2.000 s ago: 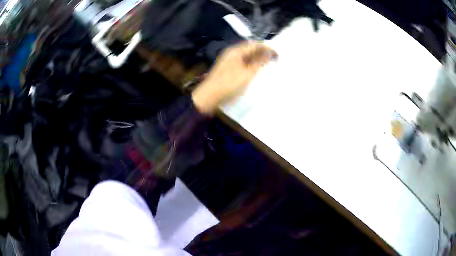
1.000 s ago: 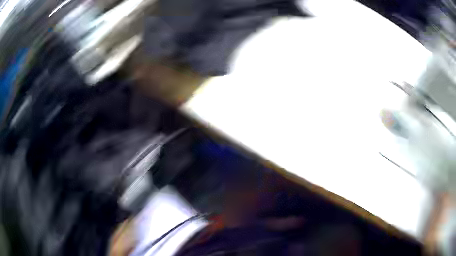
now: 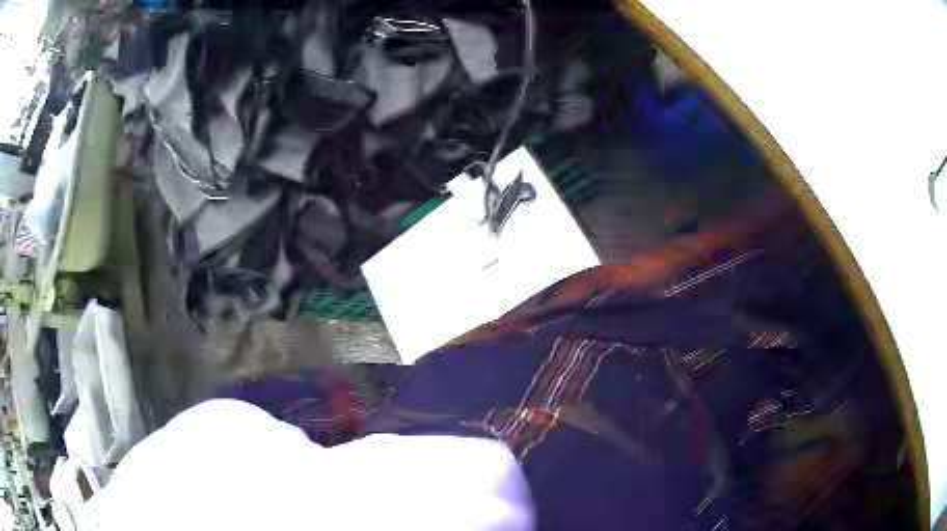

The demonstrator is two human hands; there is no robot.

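Neither of my hands is in the picture. A white rectangular card (image 3: pixel 483 275) lies tilted near the middle of the view, at the edge of dark plaid clothing (image 3: pixel 613 415). A grey cord (image 3: pixel 516 109) runs down from the top edge to a small dark knot or clip on the card; I cannot tell which. Loose black and grey cloth pieces (image 3: pixel 312 135) lie in a heap above and left of the card. What the cord's upper end joins is out of view.
The white tabletop (image 3: pixel 820 93) with its brown edge (image 3: pixel 831 239) curves down the right side. Green mesh (image 3: pixel 343 304) shows under the heap. A yellow-green frame or seat (image 3: pixel 96 187) and a pale cloth or bag (image 3: pixel 102 384) stand at the left. White cloth (image 3: pixel 312 477) fills the bottom.
The view has swung down and left from the tabletop to the lap and cloth heap. The sewing machine has left view, as has the hand seen over the table two seconds ago.
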